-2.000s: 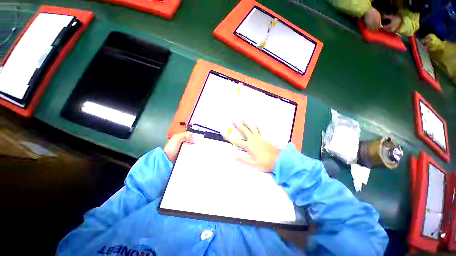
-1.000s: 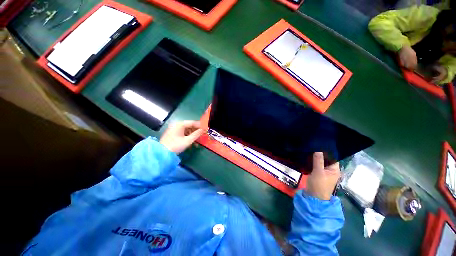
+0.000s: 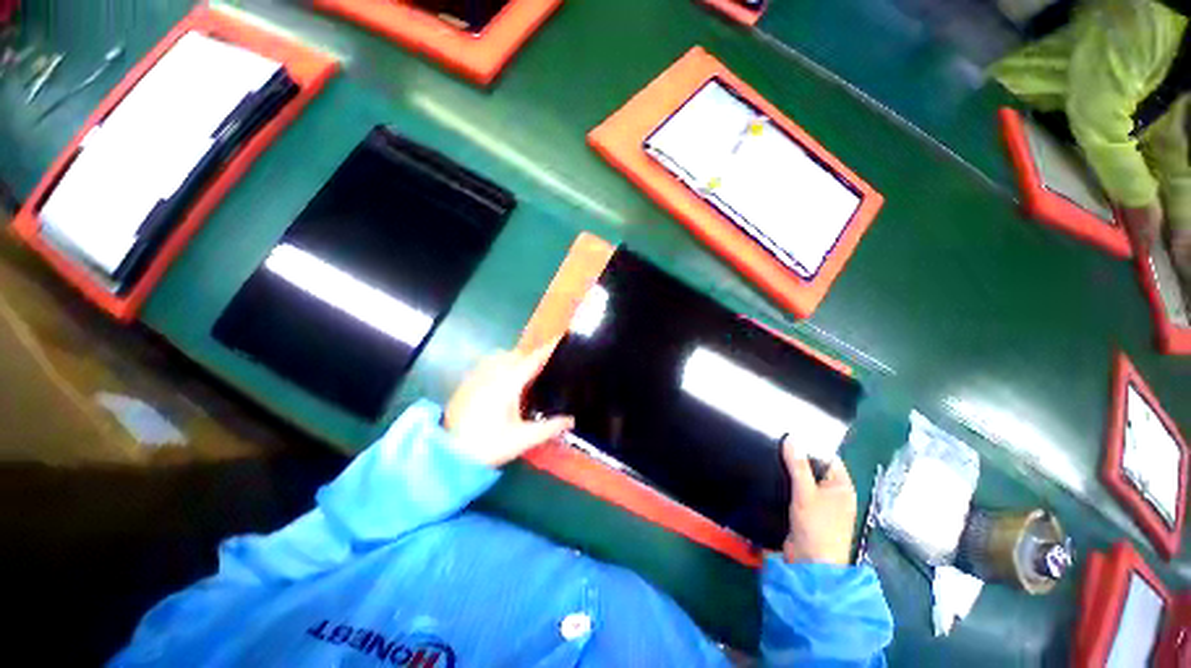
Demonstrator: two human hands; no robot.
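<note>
A glossy black screen panel (image 3: pixel 692 392) lies face up over the red-orange foam tray (image 3: pixel 568 294) in front of me and reflects the ceiling lights. A thin light strip of the unit beneath shows along its near left edge. My left hand (image 3: pixel 503 407) holds the panel's left edge, with the thumb on the black face. My right hand (image 3: pixel 819 502) grips the panel's right end, thumb on top. The fingers under the edges are hidden.
A spare black panel (image 3: pixel 366 268) lies at left. Foam trays hold a white-backed panel (image 3: pixel 163 150) and a backlight unit (image 3: pixel 758 176). At right are a plastic bag of wipes (image 3: pixel 927 489), a brownish bottle (image 3: pixel 1012 548) and a loose wipe (image 3: pixel 955 598). Another person's sleeve (image 3: pixel 1110 98) shows upper right.
The panel was first white side up near my body, then tilted with its black face showing. It now lies lowered over the tray, and my left hand has moved onto its left edge.
</note>
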